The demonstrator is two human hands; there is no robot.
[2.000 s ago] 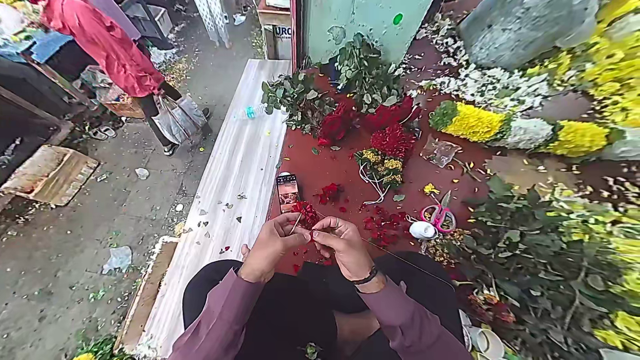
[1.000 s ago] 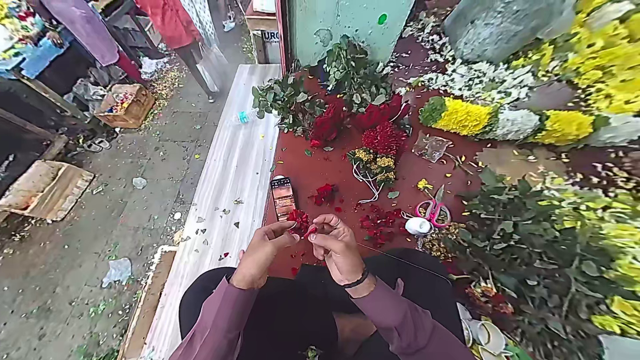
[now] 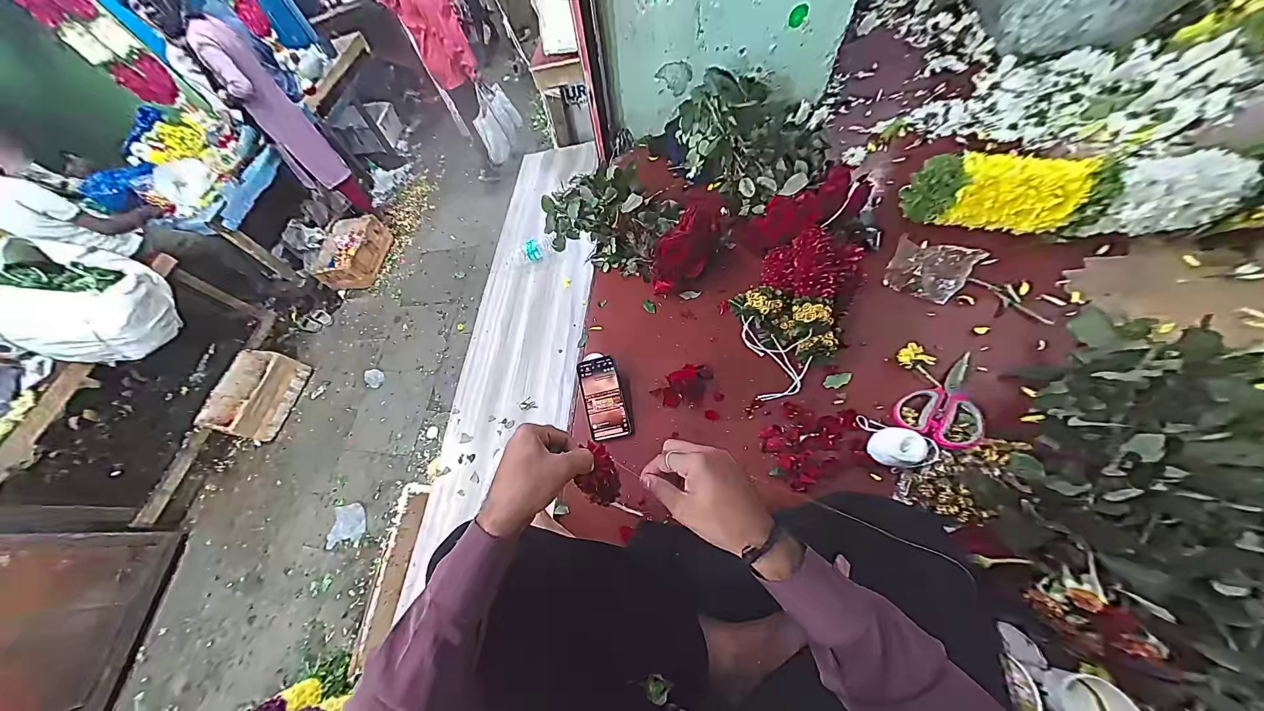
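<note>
Between thumb and fingers my left hand (image 3: 538,474) holds a small bunch of red petals or flowers (image 3: 598,476). To its right, my right hand (image 3: 709,489) pinches a thin thread that runs to the bunch. A phone (image 3: 603,397) with a lit screen lies just beyond my left hand. Loose red petals (image 3: 805,444) and a small red heap (image 3: 684,385) lie on the red surface. A white thread spool (image 3: 901,447) rests against pink-handled scissors (image 3: 940,417) at the right. Farther back are a red garland (image 3: 812,265) and yellow flowers tied with white string (image 3: 788,316).
Leafy stems (image 3: 1136,474) are heaped at the right, more greenery (image 3: 741,138) at the back. A yellow and white flower garland (image 3: 1032,193) lies back right. A white ledge (image 3: 513,296) borders the walkway (image 3: 395,326), where other people are seen. Cardboard boxes (image 3: 255,395) stand there.
My hands have moved apart, with the thread now showing between them. The person in red has moved along the walkway. The view has shifted, showing more of the stall at the left.
</note>
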